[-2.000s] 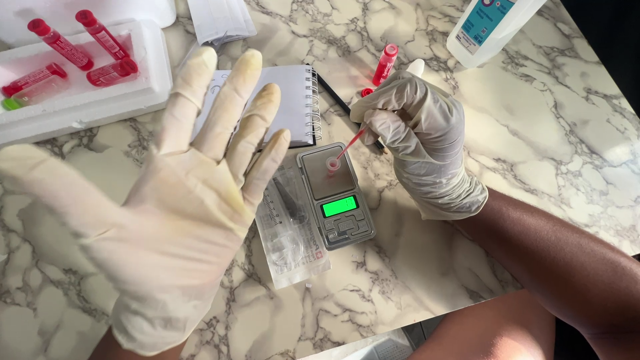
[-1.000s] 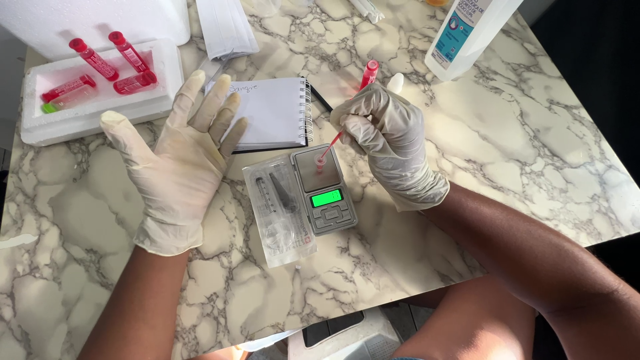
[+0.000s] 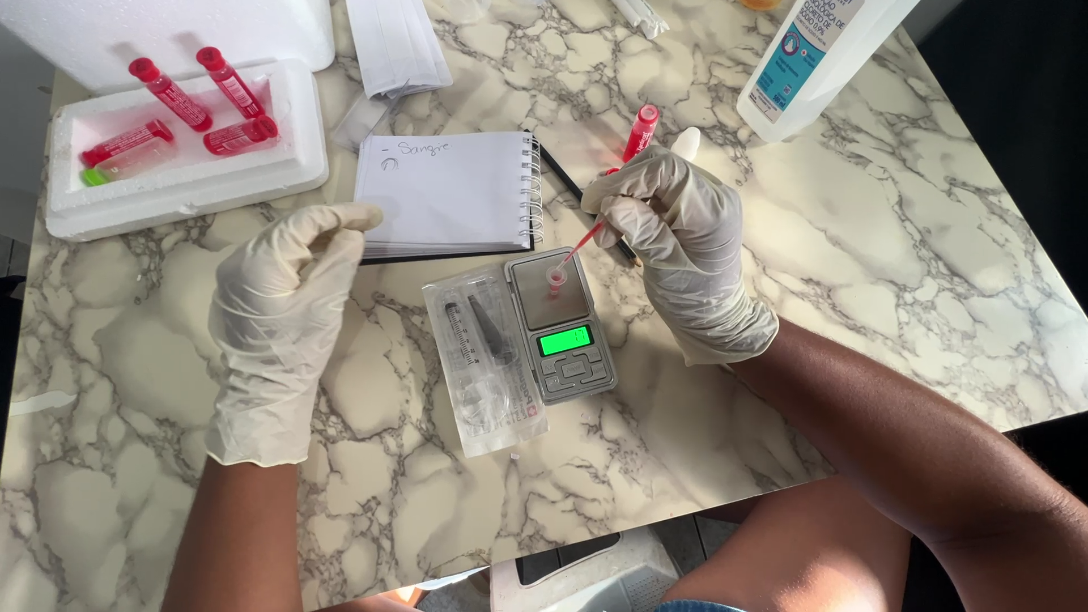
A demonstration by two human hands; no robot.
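Note:
My gloved right hand (image 3: 680, 246) pinches a thin red stick (image 3: 582, 244); its lower tip is at the mouth of a small clear cup (image 3: 556, 280) with red contents. That cup is on the metal plate of a pocket digital scale (image 3: 575, 369) with a lit green display. Left of the scale, and touching it, lies a packaged syringe (image 3: 486, 365). My gloved left hand (image 3: 285, 331) is above the table, fingers curled and fingertips near the notepad's lower left corner; it holds nothing visible. Behind my right hand stands a red-capped tube (image 3: 642, 133).
A white foam tray (image 3: 195, 200) with several red tubes is at the upper left. A spiral notepad (image 3: 450, 200) with handwriting lies behind the scale, a black pencil (image 3: 561, 174) beside it. A plastic bottle (image 3: 807, 68) stands upper right; folded white paper (image 3: 399, 47) lies at the top.
My left hand was spread wide with the palm showing; its fingers are now curled together. My right hand still holds the red stick at the cup. The view has shifted since the first frame.

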